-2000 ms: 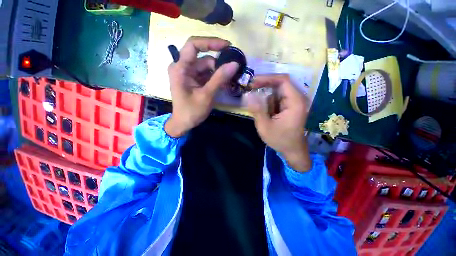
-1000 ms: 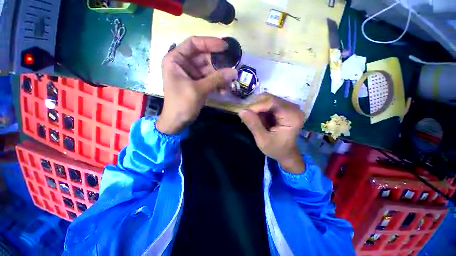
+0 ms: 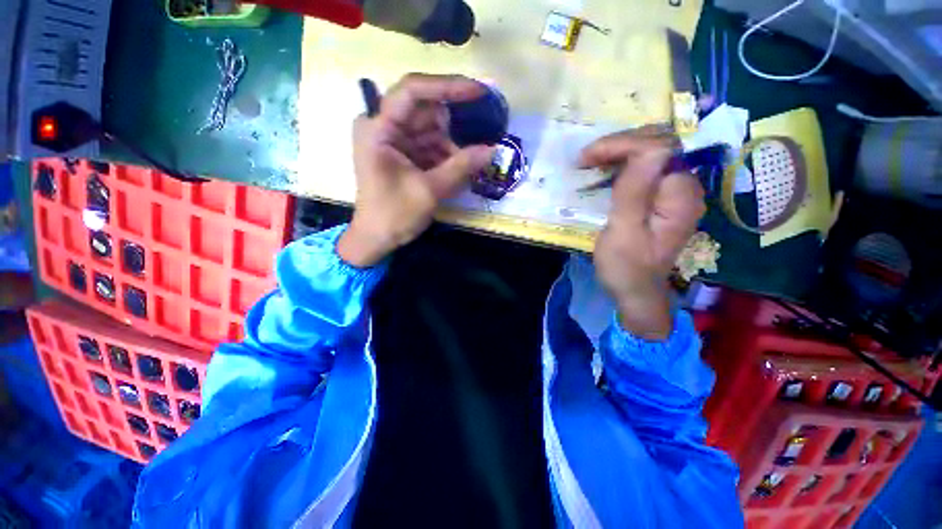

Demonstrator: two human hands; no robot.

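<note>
My left hand (image 3: 405, 170) holds a watch over the white paper at the board's front. The black display disc (image 3: 478, 116) stands open at its fingertips, beside the round watch case (image 3: 502, 167) with a silvery part inside. Whether disc and case are joined is hidden by my fingers. My right hand (image 3: 646, 207) is to the right of the case, apart from it. It holds dark blue-purple tweezers (image 3: 696, 160), blurred, with thin tips pointing left toward the case.
A dark and red tool (image 3: 413, 16) and a battery (image 3: 560, 31) lie at the board's far side. Red trays (image 3: 165, 248) stand left and right. A tape roll (image 3: 777, 186), white paper pieces and a yellow lump (image 3: 698, 254) are on the right. A tangled strand (image 3: 226, 87) lies left.
My right hand has moved right, away from the watch, and now holds the tweezers. The black disc has swung apart from the case compared with the earliest frame. My left hand still holds the watch.
</note>
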